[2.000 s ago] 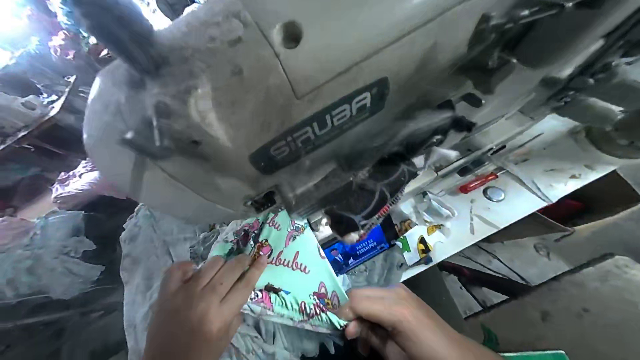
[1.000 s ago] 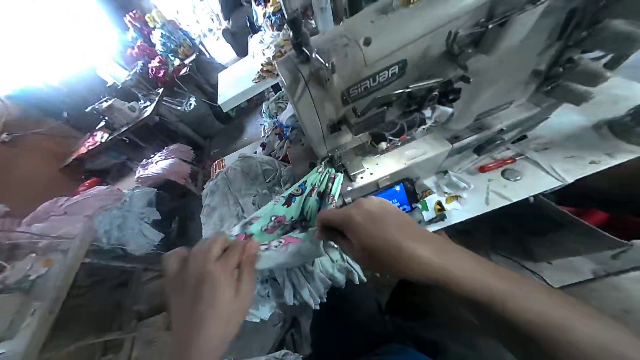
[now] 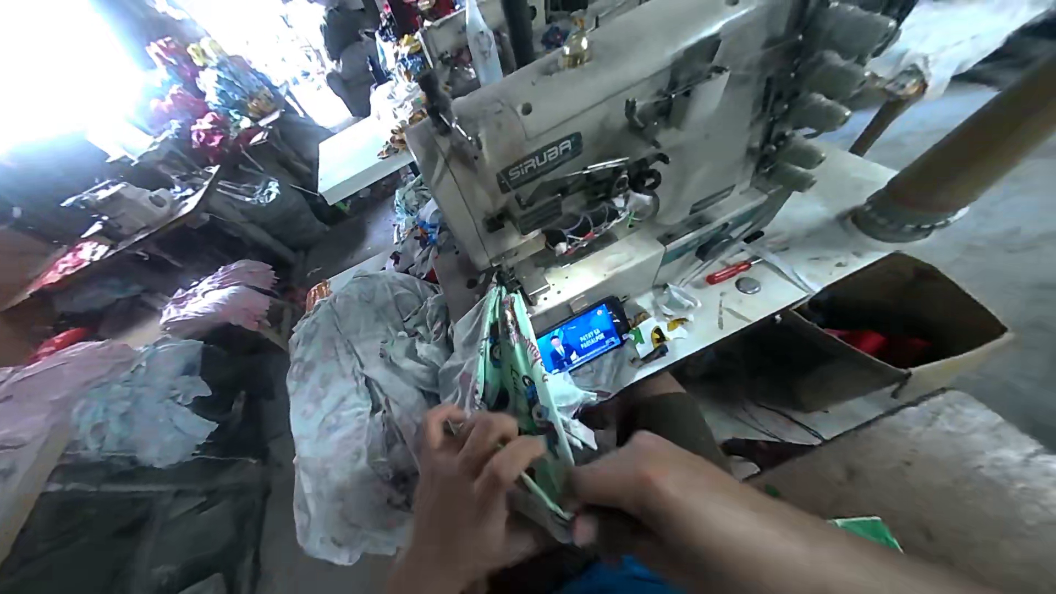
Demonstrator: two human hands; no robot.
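Observation:
A light green printed fabric piece [image 3: 518,363] runs from the needle area of a Siruba sewing machine [image 3: 594,140] down to my hands. My left hand [image 3: 474,470] has its fingers curled on the fabric's lower left side. At the lower right edge, my right hand [image 3: 623,487] pinches the fabric; its fingertips are blurred and partly hidden. The cloth hangs in narrow lengthwise folds, its upper end under the machine head. Grey cloth [image 3: 363,396] is heaped just left of it. A smartphone [image 3: 582,337] with a lit screen lies right of the fabric.
A red-handled tool [image 3: 730,272] and a round metal disc [image 3: 747,285] lie on the machine table [image 3: 701,326]. An open cardboard box [image 3: 949,355] stands below at right, near a thick post [image 3: 957,157]. Pink cloth stacks [image 3: 223,301] are at left.
The green fabric was spread flatter between my hands two seconds ago; now it hangs in narrow folds. My hands have come closer together. The view has shifted, showing more of the machine.

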